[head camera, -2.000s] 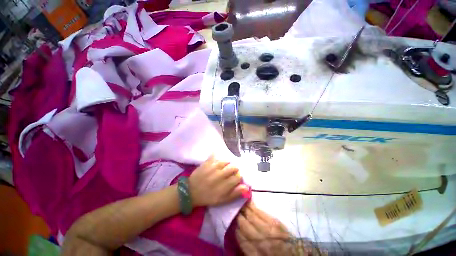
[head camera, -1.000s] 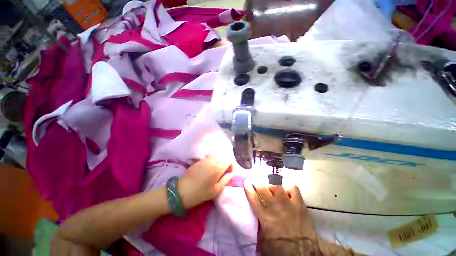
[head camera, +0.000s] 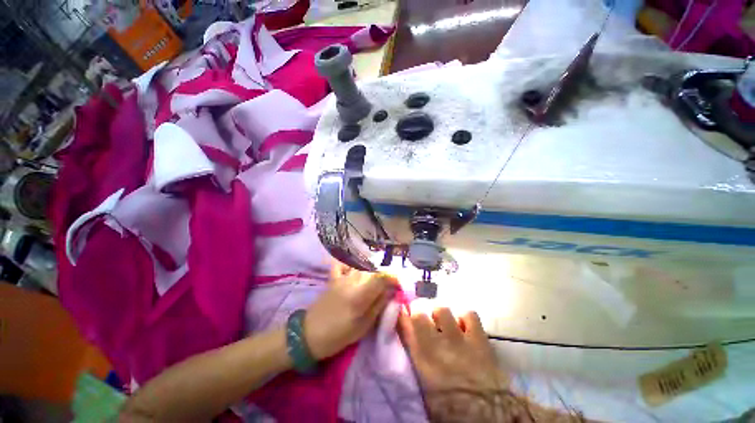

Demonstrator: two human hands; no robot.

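The pink and lilac garment (head camera: 277, 198) lies crumpled left of the white sewing machine (head camera: 579, 273). My left hand (head camera: 343, 310), with a green bangle at the wrist, pinches a narrow pink fabric edge just below and left of the lit needle area. My right hand (head camera: 451, 355) lies beside it, palm down, below the presser foot area, its thumb side against the fabric. Its fingertips are washed out by the lamp. The needle and presser foot cannot be made out clearly in the glare.
A tan paper sticker (head camera: 683, 374) is on the bed at the right. An orange panel (head camera: 45, 339) and green cloth (head camera: 98, 401) are at lower left. The thread guard (head camera: 331, 219) hangs at the machine head's left end. More pink cloth (head camera: 704, 29) lies at upper right.
Since one second ago, my left hand has closed on the pink edge nearer the needle area, beside my right hand. The fabric between them is now bunched. The camera view has shifted slightly.
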